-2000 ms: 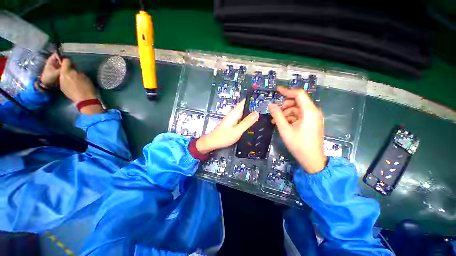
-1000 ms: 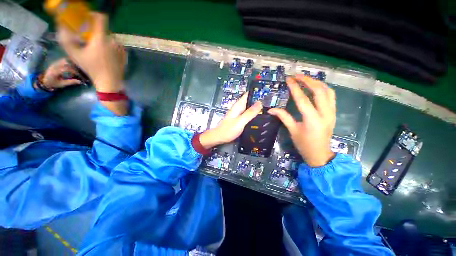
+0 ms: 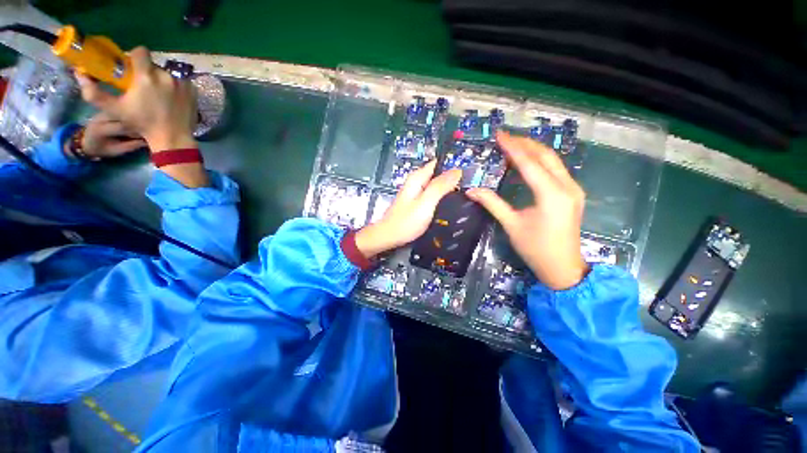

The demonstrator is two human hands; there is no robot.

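A black phone housing (image 3: 453, 228) with a blue-silver mainboard (image 3: 475, 165) at its top end is held above the clear blister tray (image 3: 354, 146), tilted slightly. My left hand (image 3: 407, 212) grips its left edge, thumb across the front just below the board. My right hand (image 3: 541, 205) is at its upper right, index finger at the top corner and thumb by the board's lower edge. Several boards (image 3: 425, 112) lie in the tray's pockets. Part of the housing's edges is hidden by my fingers.
Another housing with board (image 3: 699, 281) lies on the mat at the right. At the left a neighbour's hand (image 3: 155, 102) holds a yellow screwdriver (image 3: 93, 57) beside a round grey dish (image 3: 209, 104). A dark stack (image 3: 619, 66) is behind the bench.
The neighbour's hand has taken up the yellow screwdriver and now holds it lower over the left bench. My right hand has opened wider around the housing's top end, which is slightly more tilted.
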